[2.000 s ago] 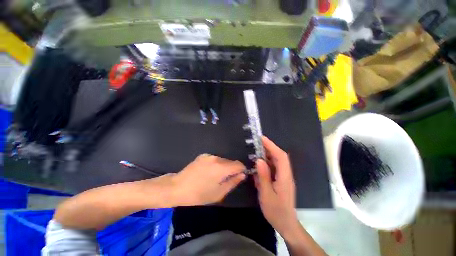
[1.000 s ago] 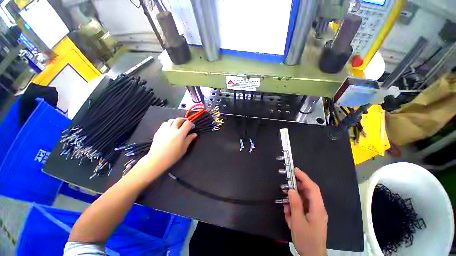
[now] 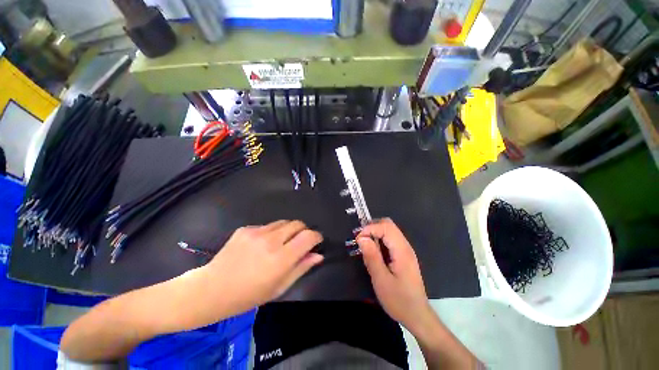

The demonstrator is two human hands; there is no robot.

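Observation:
My right hand (image 3: 394,267) holds the lower end of a silver loading bar (image 3: 350,181) over the dark worktable, with small pegs along the bar's left side. My left hand (image 3: 278,253) is palm down just left of the bar, fingers bent; I cannot tell whether it holds a cable. Stripped wire ends (image 3: 189,248) show left of it, the rest hidden under hand and forearm. A smaller cable bundle (image 3: 177,184) lies at left with brass-gold terminals (image 3: 253,144) at its upper right end. Black cables (image 3: 295,130) hang from the mould (image 3: 336,108), wire ends on the table.
A large cable pile (image 3: 79,166) lies far left, and red-handled scissors (image 3: 211,139) lie behind the smaller bundle. The green platen (image 3: 217,69) spans the back. A white bucket (image 3: 592,253) with black scrap is at right; a blue tote (image 3: 43,347) is at lower left.
My left hand has moved from the smaller cable bundle to beside the loading bar. My right hand still holds the bar. The camera view has shifted.

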